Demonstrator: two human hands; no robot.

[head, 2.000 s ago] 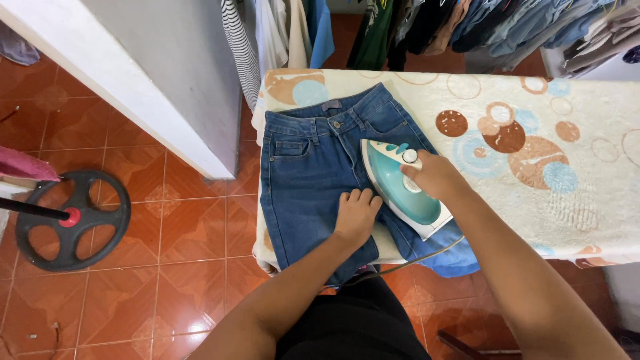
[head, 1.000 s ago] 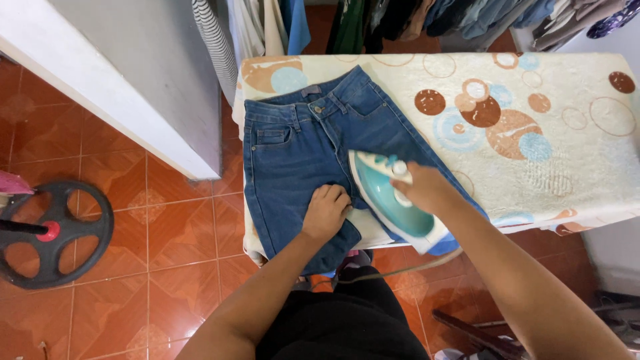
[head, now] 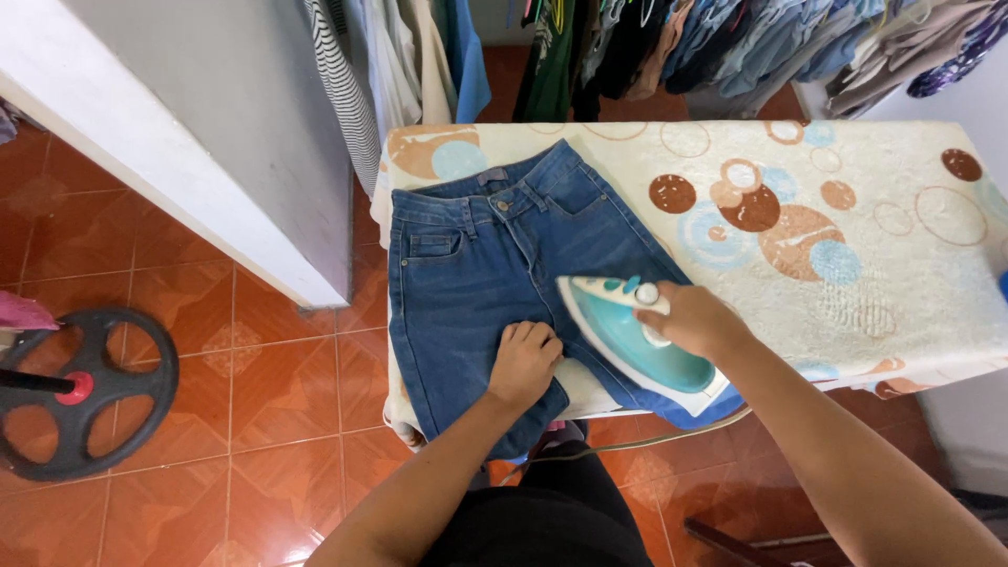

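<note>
Blue denim jeans (head: pixel 465 291) lie face up on a table under a cream blanket (head: pixel 890 307) with brown and light blue circles. The waistband points away from me and the legs hang over the near edge. My right hand (head: pixel 697 319) grips the handle of a teal and white clothes iron (head: pixel 638 339), whose tip points up and left on the leg at the right, below the fly. My left hand (head: pixel 525 358) rests with curled fingers on the other leg, near the crotch. The iron hides part of the denim.
Clothes on hangers (head: pixel 724 47) hang beyond the table's far edge. A white wall edge (head: pixel 260 236) stands at the left. A black round base (head: pixel 150 394) of a stand is on the tiled floor (head: pixel 276 409). The iron's cord (head: pixel 661 441) runs below the table's near edge.
The view has shifted somewhat. The iron in my right hand sits slightly lower along the leg than two seconds ago. My left hand stays on the jeans.
</note>
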